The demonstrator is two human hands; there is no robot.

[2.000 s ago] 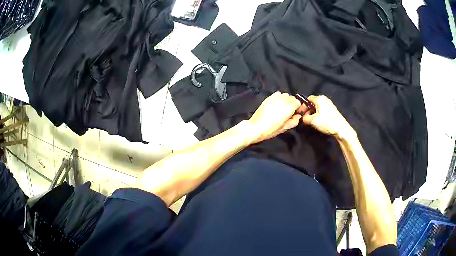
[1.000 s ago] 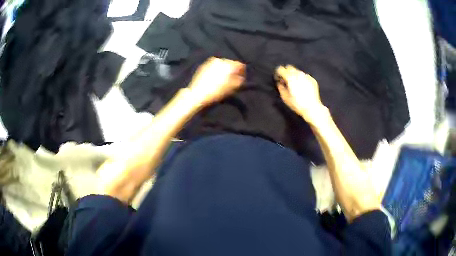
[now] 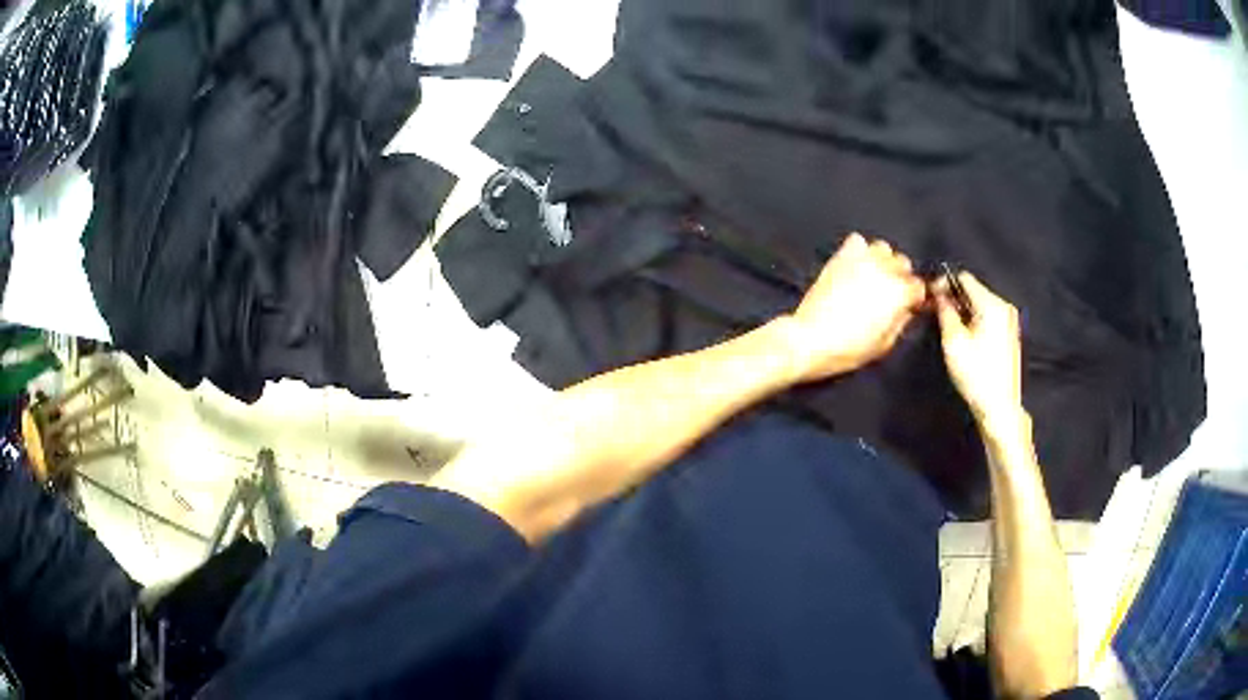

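A black garment (image 3: 821, 151) lies spread in front of me. My left hand (image 3: 865, 304) pinches its cloth near the middle of the spread part, fingers closed. My right hand (image 3: 980, 328) is close beside it, almost touching, and holds small dark thread snips (image 3: 955, 290) partly hidden by the fingers. The thread or seam between the fingertips is too small to tell. Black cuffs (image 3: 534, 123) stick out on the left of the garment, one with a small button. A grey curved hook-like piece (image 3: 527, 205) lies on them.
A second pile of black garments (image 3: 247, 205) lies at the left on the white table (image 3: 424, 321). A pale rectangle (image 3: 445, 30) is at the top. A blue crate (image 3: 1188, 588) stands low at the right. Dark cloth (image 3: 62, 574) and metal legs (image 3: 260, 499) are at the lower left.
My hands were apart a second ago and are now together, further right over the garment. The camera view has also shifted.
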